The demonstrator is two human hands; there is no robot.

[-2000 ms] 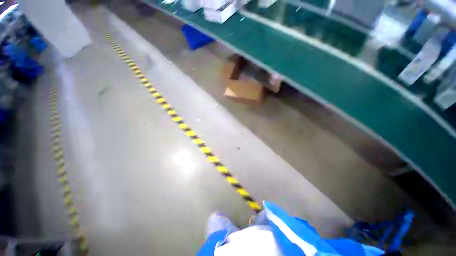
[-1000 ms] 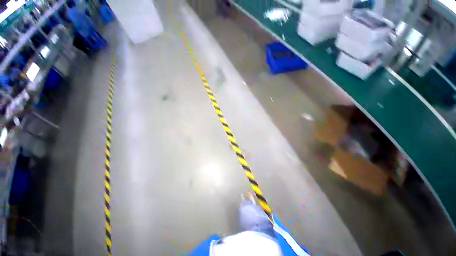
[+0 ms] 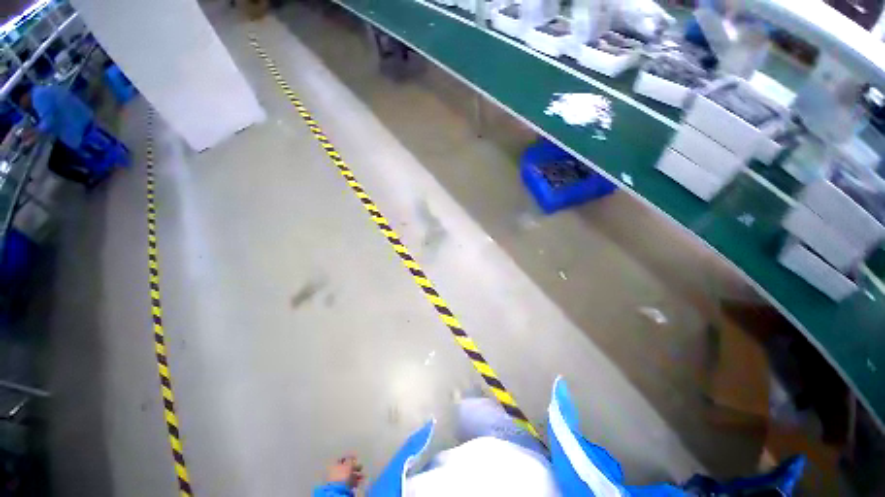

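Observation:
My left hand (image 3: 344,473) is small at the bottom edge, left of my blue jacket; its fingers look loosely apart and nothing shows in it. My right hand is not in view. A foot or leg in pale grey shows below me, beside the yellow-black tape (image 3: 427,288) on the grey floor. A blurred open brown carton (image 3: 739,364) lies at the lower right, partly under the green-topped bench.
The green-topped bench (image 3: 466,66) runs along the right, bearing stacked white boxes (image 3: 711,138). A blue bin (image 3: 563,180) sits below its edge. A large white panel (image 3: 184,73) stands ahead left. A person in blue (image 3: 63,116) sits at the far left beside workbenches.
The blue bin and white boxes are nearer, and the brown carton has slid down to the lower right. The white panel looks larger. My left hand has come into view.

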